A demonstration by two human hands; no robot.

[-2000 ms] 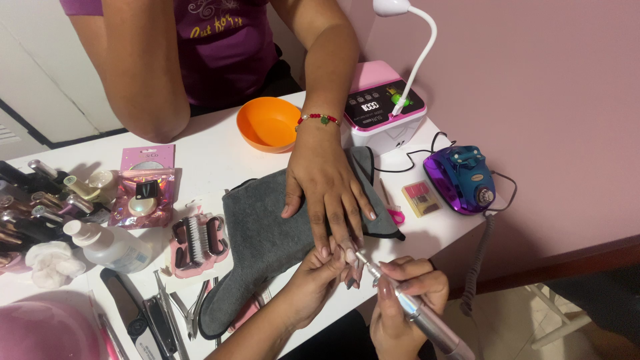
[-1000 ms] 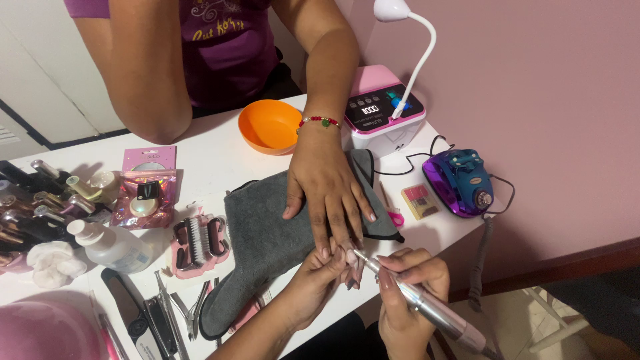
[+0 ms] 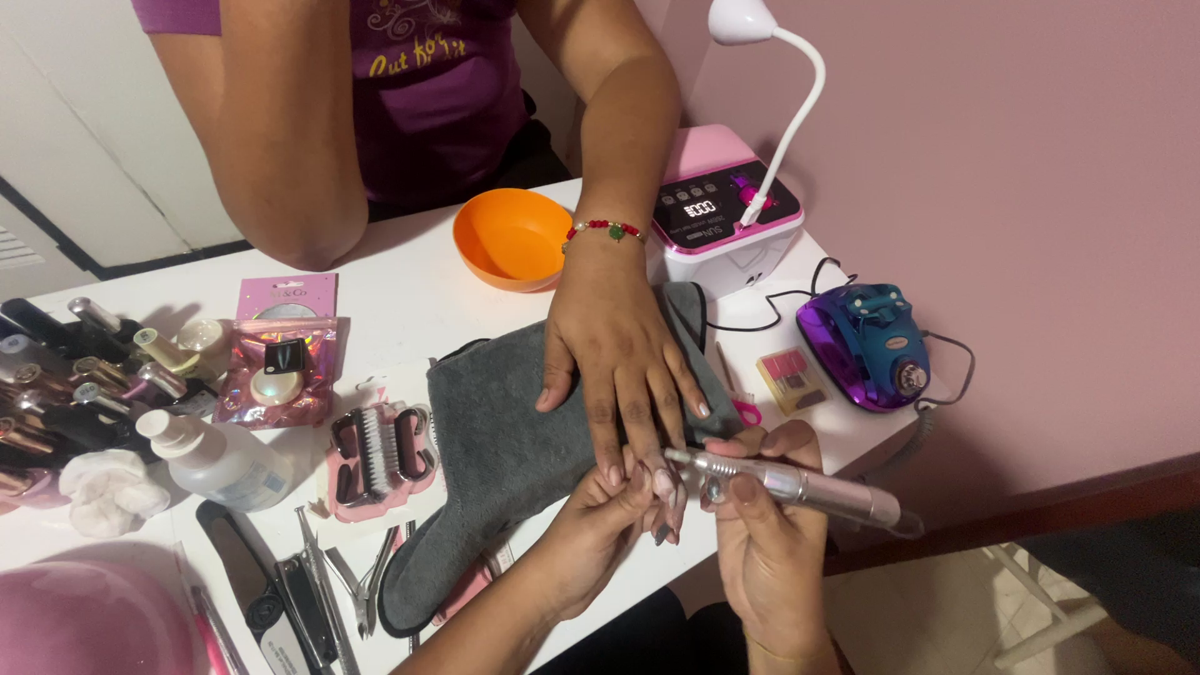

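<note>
My left hand (image 3: pixel 600 525) pinches a fingertip of the other person's hand (image 3: pixel 623 366), which lies palm down on a grey cloth (image 3: pixel 497 431). In my right hand (image 3: pixel 773 534) is a pink and silver nail drill handpiece (image 3: pixel 816 489), its tip pointing left at the nail of the held finger. Whether the tip touches the nail cannot be told. The person wears a beaded bracelet (image 3: pixel 605 228). Past the cloth on the right stands the purple and blue drill control unit (image 3: pixel 867 347), with a small box of drill bits (image 3: pixel 790 380) beside it.
An orange bowl (image 3: pixel 514 240) and a nail lamp with a bendable light (image 3: pixel 727 211) stand beyond the cloth. At left are polish bottles (image 3: pixel 98 375), a pump bottle (image 3: pixel 220 464), a nail brush (image 3: pixel 380 455), cuticle nippers (image 3: pixel 361 577), other metal tools and a pink rounded object (image 3: pixel 84 614).
The handpiece has swung to a flatter angle between the earliest frame and now, with my right hand shifting around it. My left hand keeps its hold on the finger.
</note>
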